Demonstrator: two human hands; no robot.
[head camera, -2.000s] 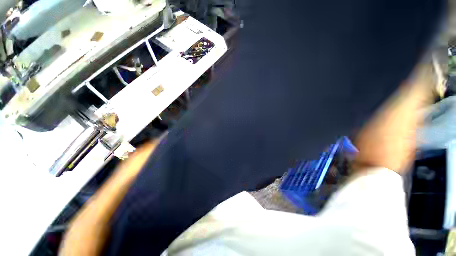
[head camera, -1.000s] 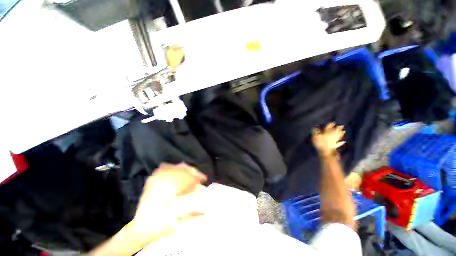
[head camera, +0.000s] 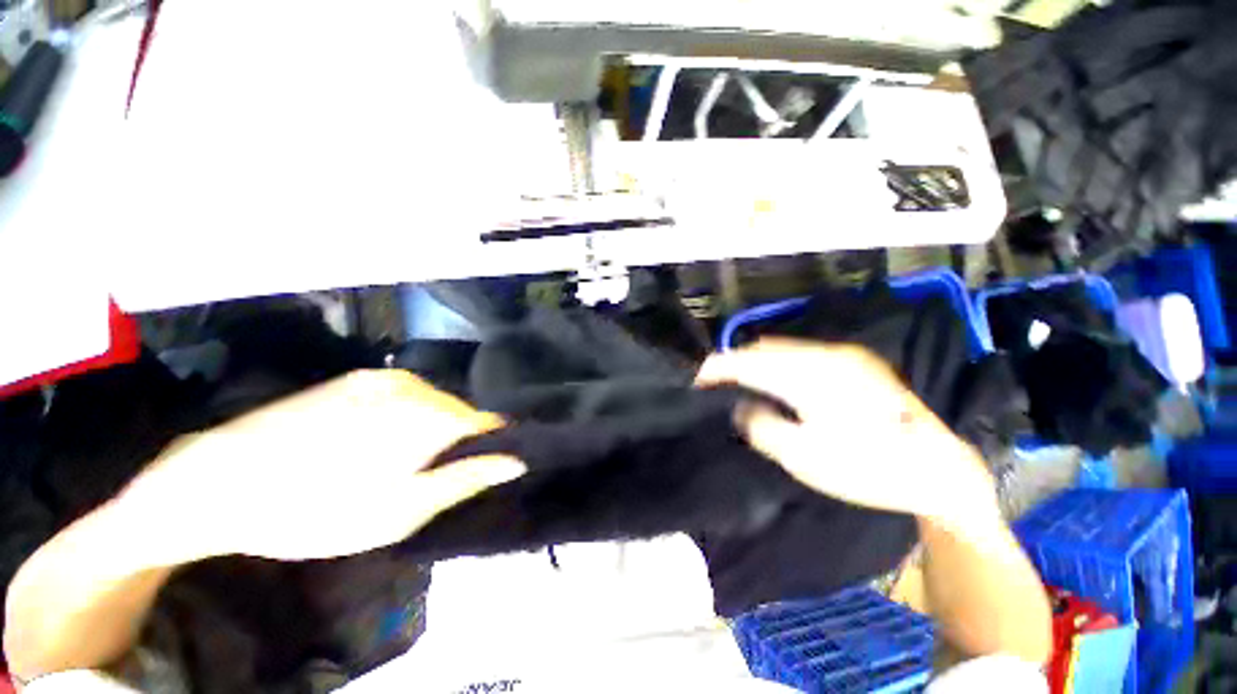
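Note:
A dark garment (head camera: 611, 475) is stretched between my two hands over my lap, in front of the sewing table. My left hand (head camera: 339, 461) grips its left part with thumb and fingers. My right hand (head camera: 828, 420) grips its upper right edge, with the fingertips curled over the cloth. The cloth is bunched at the top and hangs lower on the right. The presser foot and needle area (head camera: 586, 203) of the sewing machine is above and beyond the garment, not touching my hands.
The white sewing table (head camera: 326, 176) spans the top, with the machine head (head camera: 733, 34) above it. Blue crates with dark cloth (head camera: 936, 292) stand at the right. Empty-looking blue crates (head camera: 841, 637) and a red box (head camera: 1078, 624) are lower right. A dark spool (head camera: 27, 102) is upper left.
My right hand has come back from the dark cloth in the crate at the right. Both hands now hold a garment in front of me. The view has turned and levelled.

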